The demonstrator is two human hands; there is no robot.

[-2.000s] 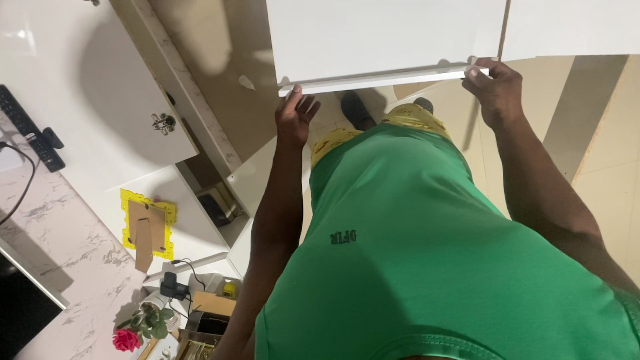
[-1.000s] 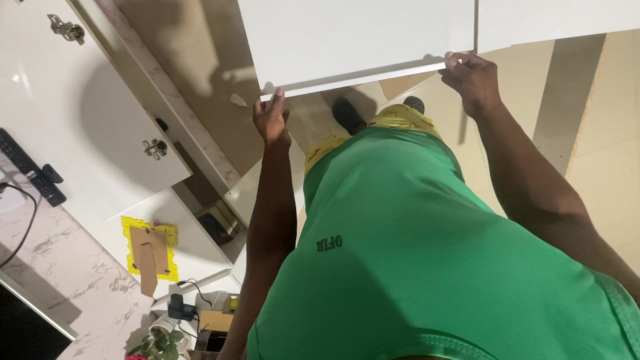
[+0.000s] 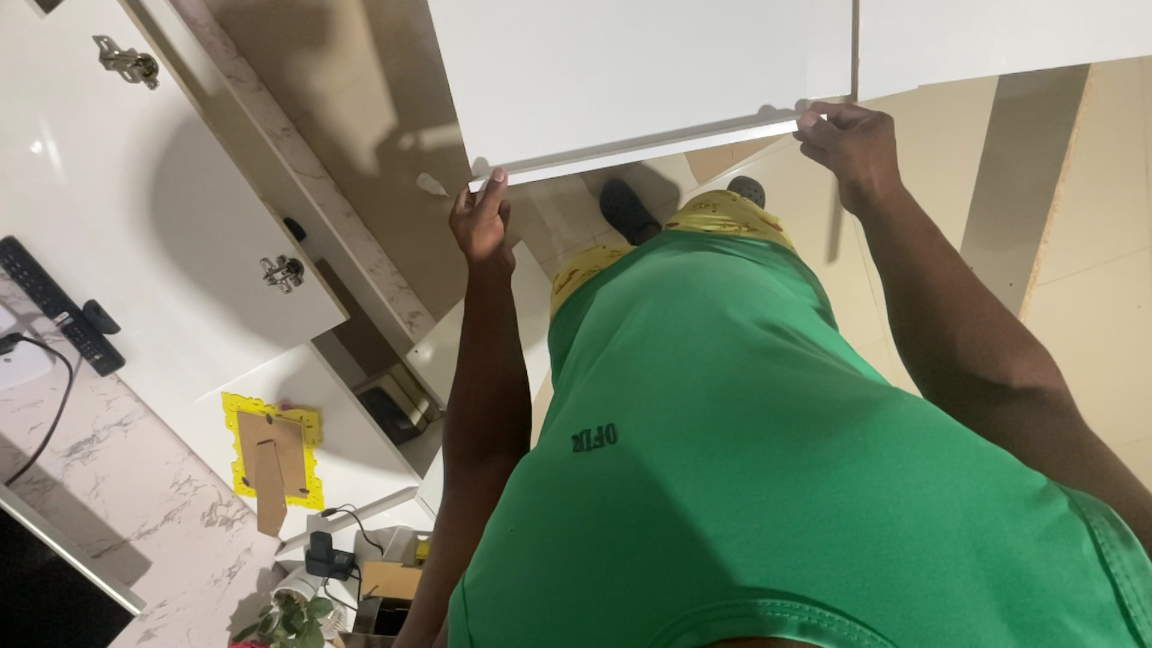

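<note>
A thin white strip (image 3: pixel 666 151) lies along the near edge of a white panel (image 3: pixel 643 67). My left hand (image 3: pixel 483 216) pinches the strip's left end at the panel's corner, thumb on top. At the other end, my right hand (image 3: pixel 846 148) holds the strip between thumb and fingers, close to the gap beside a second white panel (image 3: pixel 999 36). Whether the strip is fastened to the panel, I cannot tell. The undersides of both panels are hidden.
White doors with metal hinges (image 3: pixel 283 273) stand at left, near a remote control (image 3: pixel 63 306). Below are a yellow picture frame (image 3: pixel 272 450), a black power adapter (image 3: pixel 328 556) and a plant (image 3: pixel 292 621). A board (image 3: pixel 1026 180) is at right; my feet in dark clogs (image 3: pixel 627 210) show beneath the panel.
The strip sat slightly askew over the panel's edge two seconds ago; now it runs along that edge. Both hands keep hold of its ends. The view has shifted somewhat.
</note>
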